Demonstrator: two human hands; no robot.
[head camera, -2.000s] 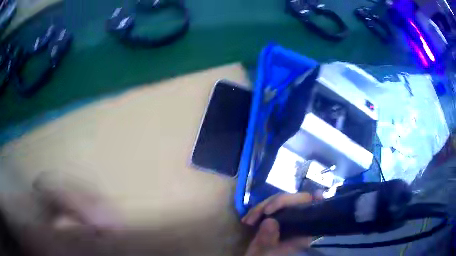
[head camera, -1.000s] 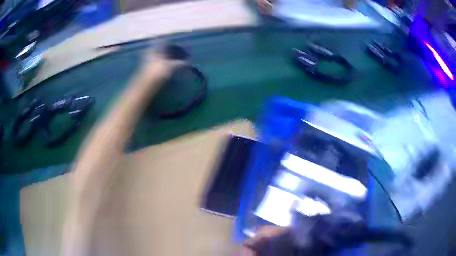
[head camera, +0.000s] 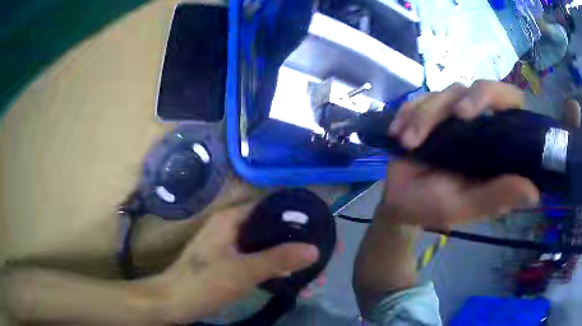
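My left hand (head camera: 223, 261) holds a black headphone by one round ear cup (head camera: 290, 232), its thumb across the cup. The other ear cup (head camera: 182, 172), an open housing with a round centre and pale patches, lies on the tan cardboard to the upper left. The headband is partly hidden by my left hand and arm. My right hand (head camera: 456, 146) is closed round a black electric screwdriver (head camera: 494, 143) with a pale label band. Its tip points left, at the metal pickup on the front of the white-silver screw feeder (head camera: 364, 51). I cannot tell if they touch.
The feeder sits in a blue tray (head camera: 306, 175). A smartphone (head camera: 193, 63) lies left of the tray on the cardboard (head camera: 83, 127). Whitish plastic film (head camera: 469, 41) lies at the upper right. The green belt (head camera: 44, 35) shows at the upper left. A black cord (head camera: 478, 239) runs below the screwdriver.
My left hand has come back from the belt with a headphone. The view has dropped towards the bench edge. My right hand, still on the screwdriver, shows more fully, with the tip at the feeder's front.
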